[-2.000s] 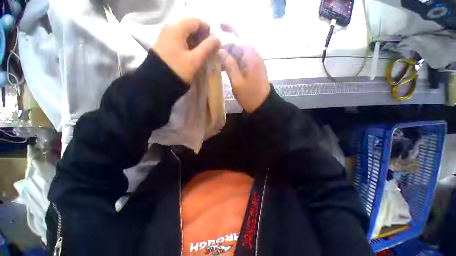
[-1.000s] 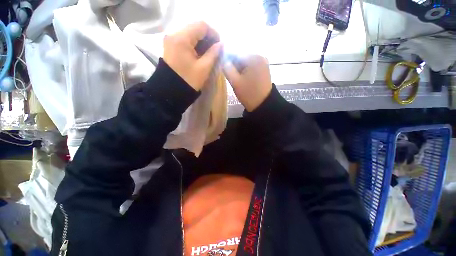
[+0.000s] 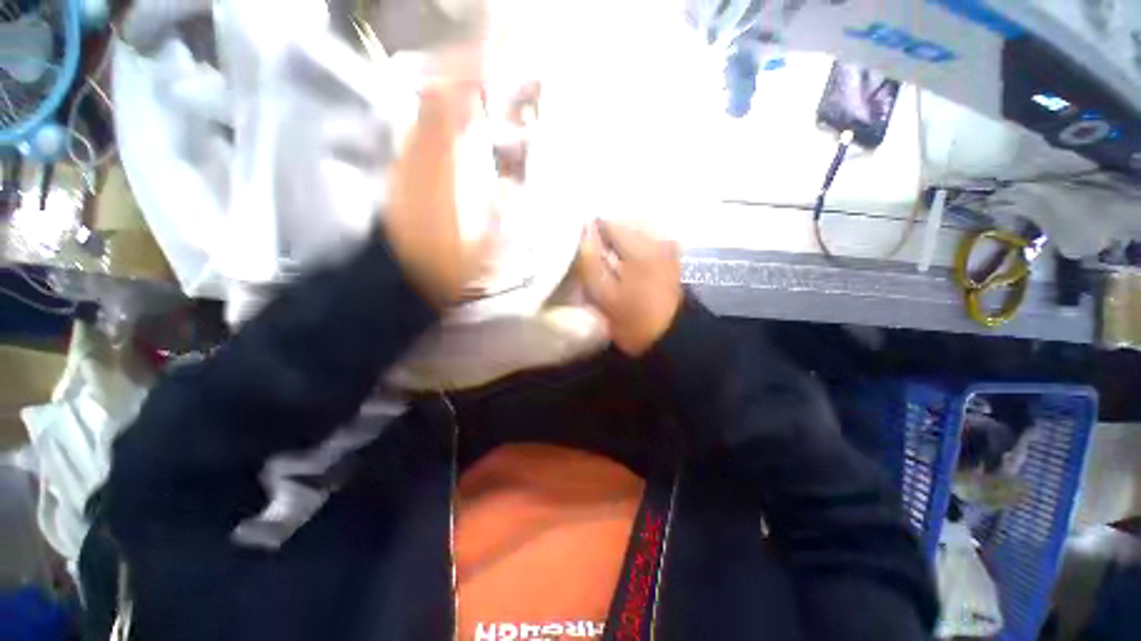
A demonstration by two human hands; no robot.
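The pale garment (image 3: 482, 357) lies over the table edge between my hands, washed out by the lamp, with more of it spread over the table at the left. My left hand (image 3: 438, 188) is blurred over the cloth at the left; its fingers fade into the glare, so its grip cannot be told. My right hand (image 3: 632, 282) is closed on the edge of the cloth near the table's front edge. The needle area is hidden in the glare.
The white machine head (image 3: 876, 50) is at the upper right. A phone (image 3: 858, 103) with a cable and yellow-gold scissors (image 3: 992, 278) lie on the table at the right. A blue crate (image 3: 1074, 501) stands below. A blue fan (image 3: 56, 75) is upper left.
My hands have moved apart, my right hand lower. The cloth that hung between them now lies bunched along the table edge. The view has tilted up, showing more of the machine head.
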